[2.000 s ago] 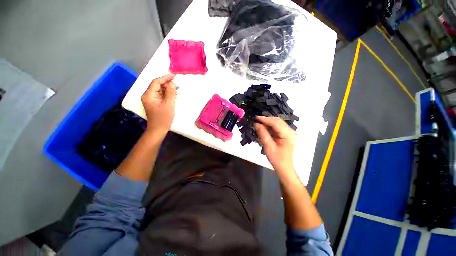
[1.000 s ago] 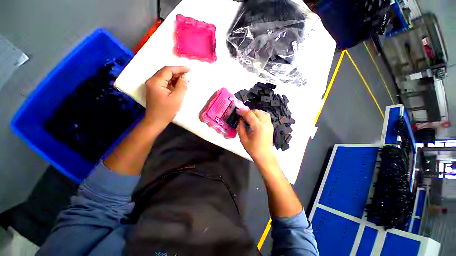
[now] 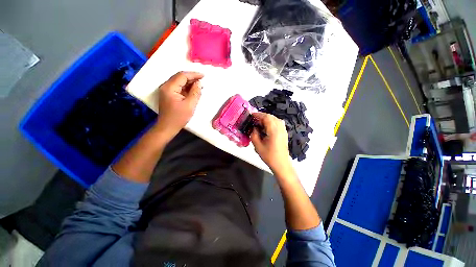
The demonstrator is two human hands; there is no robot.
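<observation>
A pink tray (image 3: 229,121) lies near the table's front edge with black pieces (image 3: 246,123) in its right part. My right hand (image 3: 271,139) is at the tray's right side, its fingertips at the black pieces; whether it grips one is hidden by the fingers. A pile of flat black pieces (image 3: 295,121) lies just right of the tray. My left hand (image 3: 178,101) is over the table's left part, fingers curled with thumb and fingertips close together; I cannot tell if something small is between them.
A second pink tray (image 3: 210,44) lies farther off on the white table (image 3: 334,78). A clear plastic bag (image 3: 287,44) with black contents is at the far end. A blue bin (image 3: 49,112) with dark contents stands left. Blue panels with a black mass stand right, beyond the floor line.
Since two seconds ago, my right hand has moved from the pile to the tray's black pieces. It has stayed there over the last second. The view has shifted, showing more of the blue bin.
</observation>
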